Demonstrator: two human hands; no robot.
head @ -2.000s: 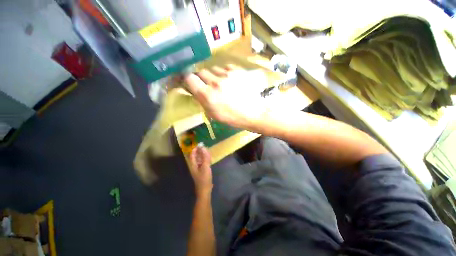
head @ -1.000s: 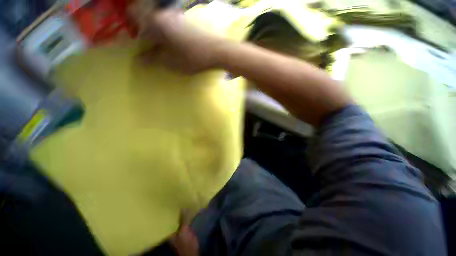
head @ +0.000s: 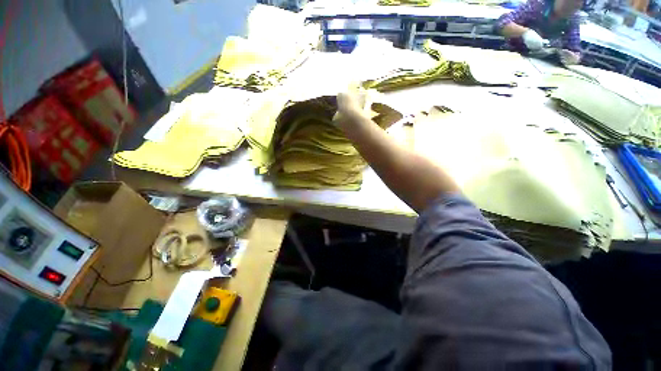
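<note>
My right hand (head: 351,106) reaches far forward to the top of the khaki-yellow panel stack (head: 319,156) on the white table. The hand is small and washed out by glare, so I cannot tell whether its fingers hold a panel. The stack is thick and wavy, with a curved, darker upper edge. My left hand is out of the picture. The green press base (head: 206,340) is at the lower left, with a white strip (head: 177,308) across it and a yellow push-button box (head: 217,305) beside it.
More panel piles lie left (head: 192,138) and right (head: 536,174) on the white table (head: 304,199). An open cardboard box (head: 116,224), tape rolls (head: 181,248) and clear bag (head: 221,216) are by the control box (head: 43,246). Another person (head: 543,29) is at the far right.
The view has swung from the press to the long table. The yellow panel in my hands one second ago is no longer in them in view. My right arm now reaches forward; my left hand has left the picture.
</note>
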